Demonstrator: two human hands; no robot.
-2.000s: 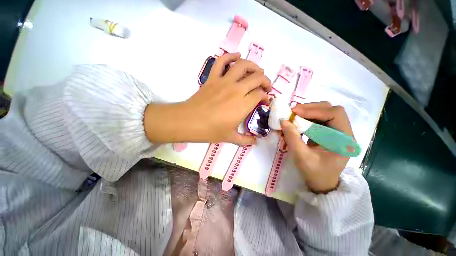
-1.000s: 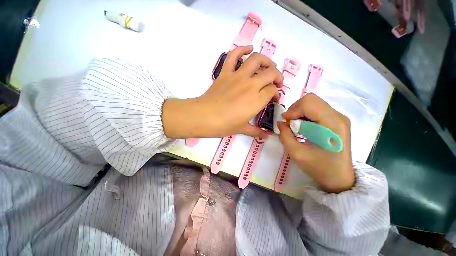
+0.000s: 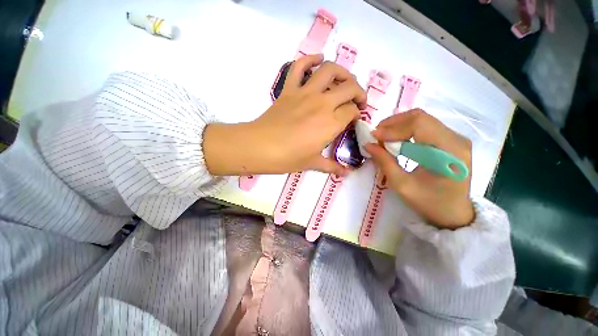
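Several pink smartwatches lie side by side on the white mat (image 3: 216, 62). My left hand (image 3: 295, 121) is spread over the middle ones, with thumb and fingers around a watch head (image 3: 349, 147) with a dark, shiny screen. My right hand (image 3: 426, 164) grips the cleaning stick with the mint-green handle (image 3: 429, 159); its white wrapped tip (image 3: 364, 136) touches the right side of that screen. Another watch head (image 3: 282, 80) shows partly past my left fingers. The rightmost watch's head is mostly hidden by my right hand; its holed strap (image 3: 374, 213) shows below.
A small white stick with a yellowish band (image 3: 154, 25) lies at the mat's upper left. A faint clear film (image 3: 462, 121) is at the mat's right. Pink watch straps (image 3: 526, 20) show beyond the mat at the upper right. The dark green bench (image 3: 541, 210) shows at the right.
The white tip has stayed at the same watch's screen while the green handle has changed its tilt slightly. My left hand keeps its place around the watch. The whole view has shifted a little.
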